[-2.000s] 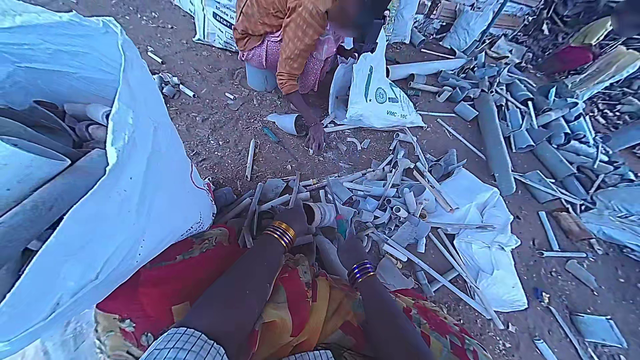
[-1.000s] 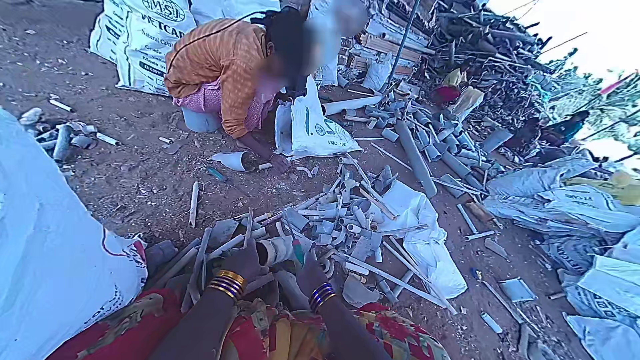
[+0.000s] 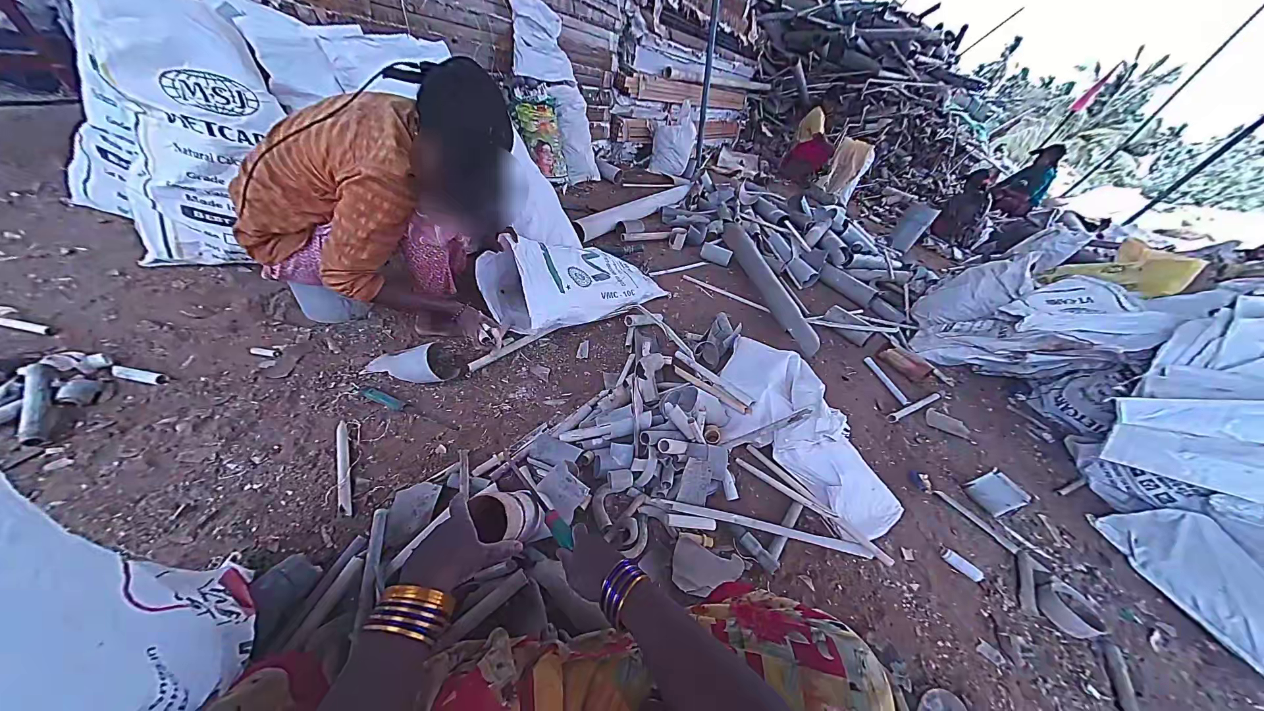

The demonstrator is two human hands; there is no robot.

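My left hand (image 3: 456,553) grips a short, wide plastic pipe fitting (image 3: 506,515) by its left side, its open end turned up and left. In my right hand (image 3: 590,565) is a tool with a green handle (image 3: 560,529); it is held against the fitting's right side, and its working end is hard to make out. Around both hands lies a heap of grey and white pipe scraps (image 3: 642,449), with longer pipe pieces under and left of my left hand.
A person (image 3: 346,188) crouches ahead, a hand near the mouth of a white sack (image 3: 568,286). A filled white sack (image 3: 109,612) stands at lower left. More pipes (image 3: 770,286) and flattened sacks (image 3: 1185,434) lie to the right. An empty-looking sack (image 3: 820,434) lies beside the heap.
The view has tilted up and to the right. Both my hands stay at the fitting and the green-handled tool; the crouching person's hand has moved near the sack mouth.
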